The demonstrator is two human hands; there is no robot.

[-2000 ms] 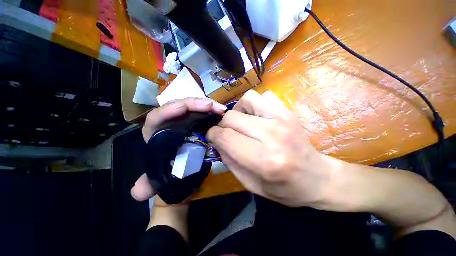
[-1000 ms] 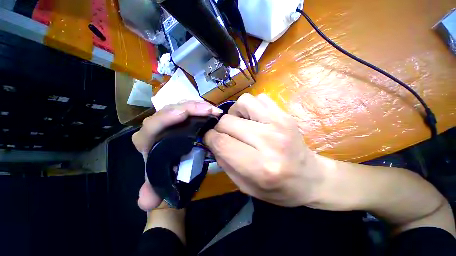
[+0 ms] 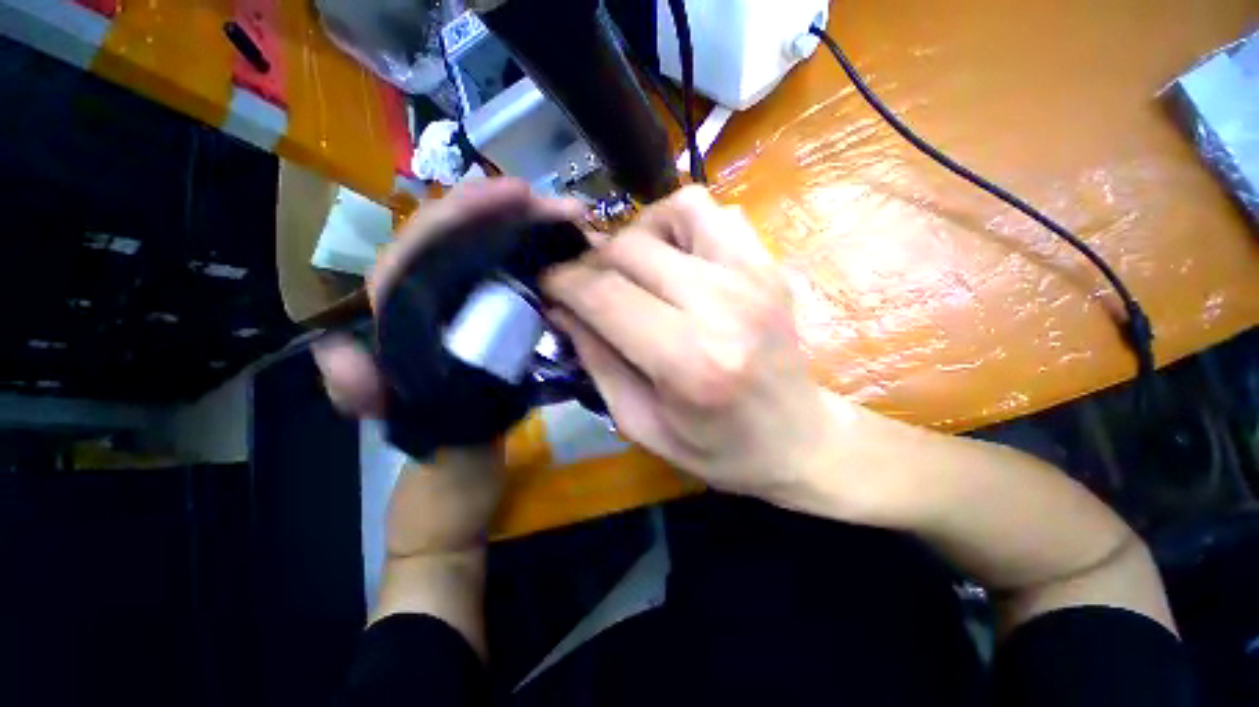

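A round black camera housing (image 3: 414, 345) is held up over the bench's near edge, open side towards me, blurred. A pale block (image 3: 493, 332) sits inside it, with thin wires beside it. My left hand (image 3: 456, 221) is wrapped around the housing from behind, fingers over its top and thumb at its left side. My right hand (image 3: 690, 332) is at the housing's right side with bent fingertips at its inner edge. What the right fingertips pinch is hidden. Both hands are bare.
A dark electric screwdriver (image 3: 594, 97) stands above a pale metal box behind the hands. A white camera body (image 3: 739, 53) with a black cable (image 3: 994, 187) lies on the orange bench (image 3: 911, 290). A plastic-wrapped item (image 3: 1226, 118) is at the right edge. A black bin (image 3: 138, 235) is at left.
Both hands and the housing have moved up in the picture, closer to the metal box. The housing has tilted, and the pale block inside shows more fully than one second ago.
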